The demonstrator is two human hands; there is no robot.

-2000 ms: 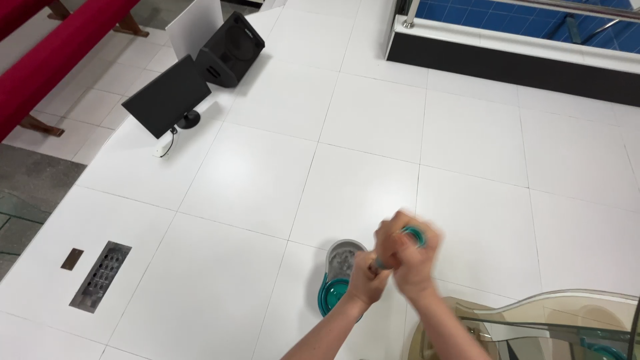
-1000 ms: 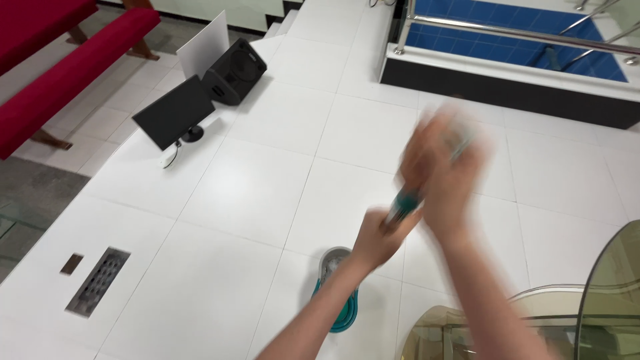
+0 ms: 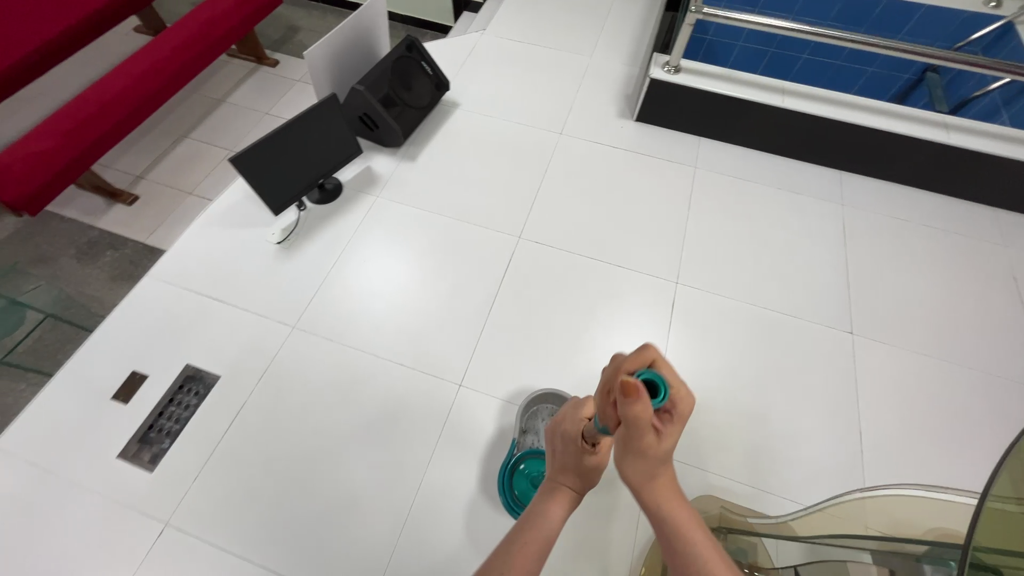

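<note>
Both my hands grip a mop handle [image 3: 602, 428] that points up toward the camera, its teal end cap [image 3: 652, 387] showing an open round hole. My right hand [image 3: 650, 416] wraps the top just under the cap. Lower on the shaft and to the left, my left hand [image 3: 578, 445] is closed around it. Below them on the white floor stands a grey and teal spin-mop bucket [image 3: 524, 480], partly covered by my left hand and forearm. The mop's lower end is hidden behind my hands.
A black monitor [image 3: 298, 154] and a black loudspeaker [image 3: 398, 92] stand on the raised floor, near red benches [image 3: 136, 108]. A metal floor box [image 3: 170, 418] lies left. A steel railing [image 3: 848, 40] borders a blue-tiled basin. Curved tinted glass furniture [image 3: 864, 512] is at lower right.
My hands, raised and blurred one second ago, are now lower and closer to the bucket, still on the handle. My right hand has come down most.
</note>
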